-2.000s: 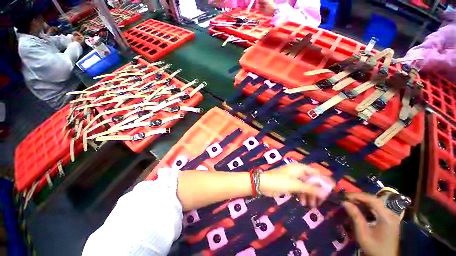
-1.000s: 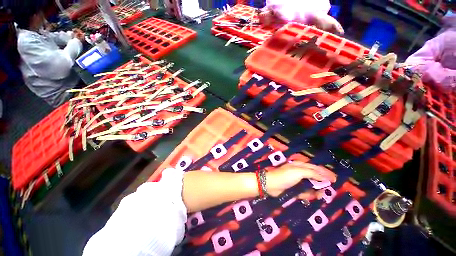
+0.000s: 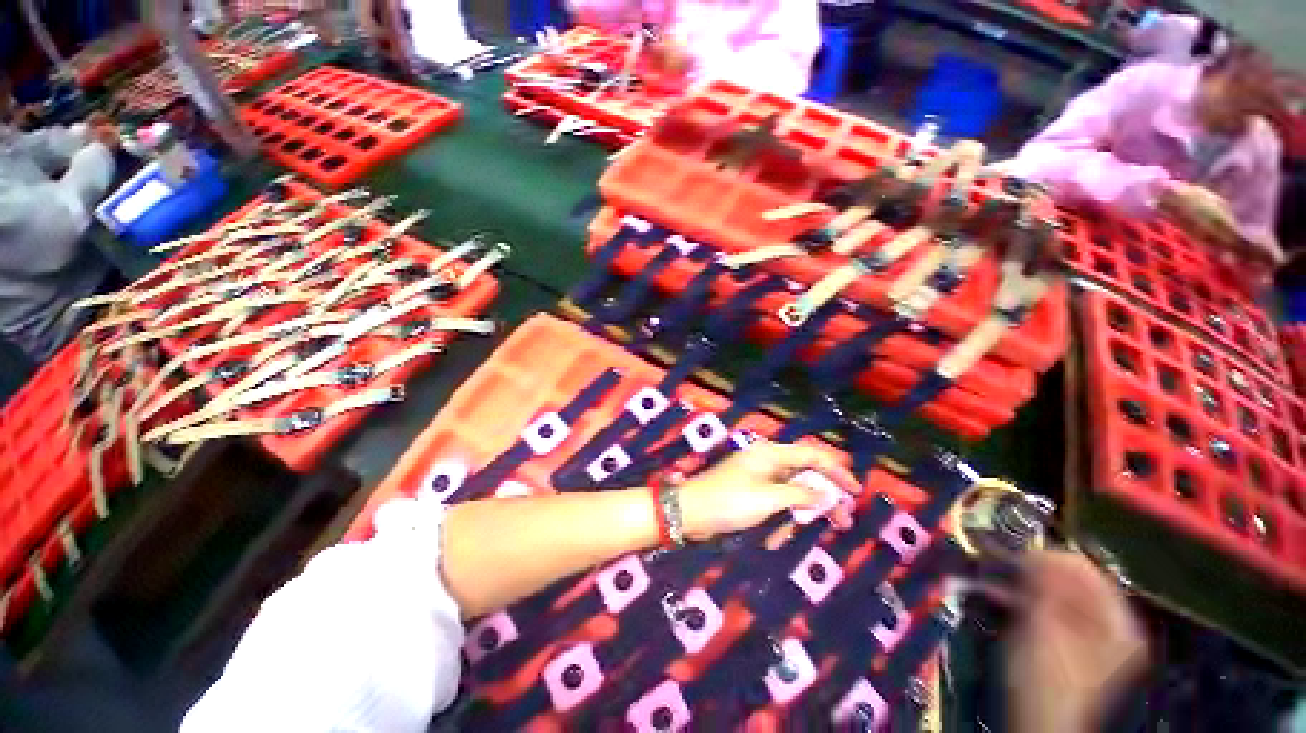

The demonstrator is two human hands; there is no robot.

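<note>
My left hand [image 3: 752, 490] reaches across the near tray [image 3: 501, 375], fingers closed on a pale pink watch head [image 3: 818, 496] with dark straps around it. My right hand [image 3: 1077, 642] is blurred at the lower right, beyond the tray's right side. A thin greyish thing shows by its fingertips, too blurred to name. Rows of watch heads with pink or white square pads, such as one [image 3: 574, 677], and dark navy straps cover the orange-red tray diagonally.
A round pale container with a shiny centre [image 3: 988, 518] stands at the tray's right corner. Stacked red trays [image 3: 688, 179] with navy and tan straps lie beyond. Tan-strapped watches [image 3: 258, 358] lie left. A tray of dark watch heads [image 3: 1196, 415] is right. Other people sit around the bench.
The view has turned right, so things sit further left. My right hand, near my left two seconds ago and unseen one second ago, is back at the lower right. My left hand remains over the tray.
</note>
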